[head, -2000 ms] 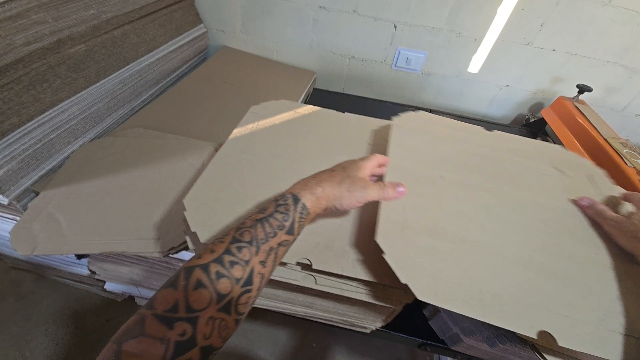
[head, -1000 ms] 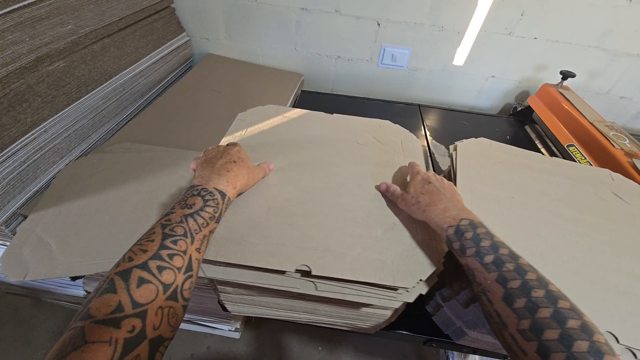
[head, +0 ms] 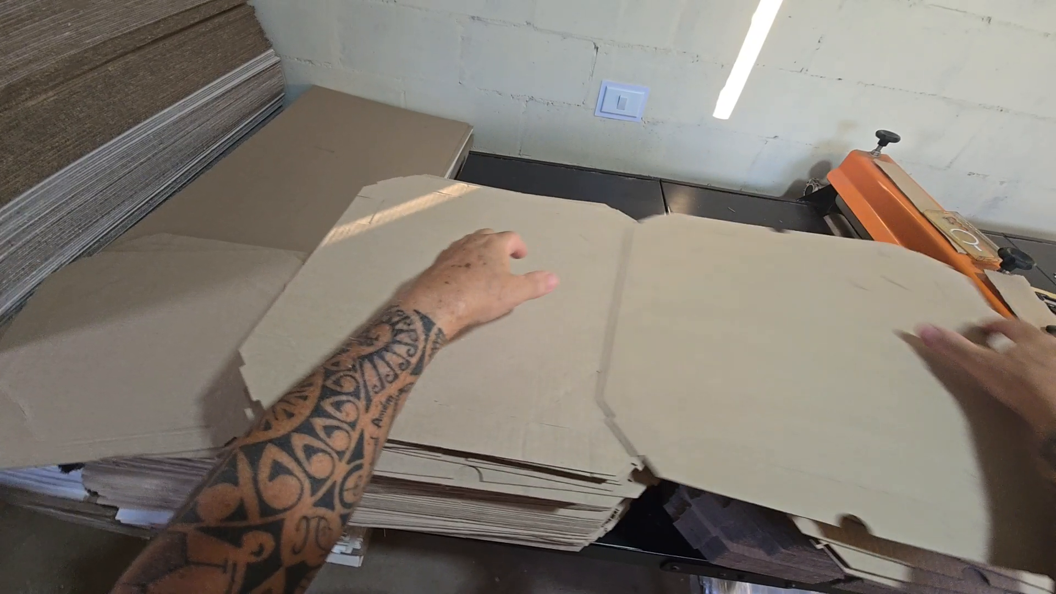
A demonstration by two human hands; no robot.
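My left hand hovers just over or touches the top sheet of a stack of die-cut cardboard blanks, its thumb and fingers apart and nothing between them. At the right edge, my right hand is spread over another cardboard blank, its fingers partly blurred and cut off by the frame; whether it touches the sheet is not clear. That blank lies to the right of the stack, its left edge meeting the stack's right edge. Left of the stack, one more cardboard sheet lies partly under my forearm's shadow.
Tall piles of corrugated cardboard rise at the left, beside a large flat brown board. Behind runs a black tabletop along a block wall with a switch. An orange machine part with black knobs stands at the right.
My right hand has moved right, from the middle stack to over the right blank. My left hand has shifted rightward over the middle stack. The right blank now meets the stack; one second ago a gap showed.
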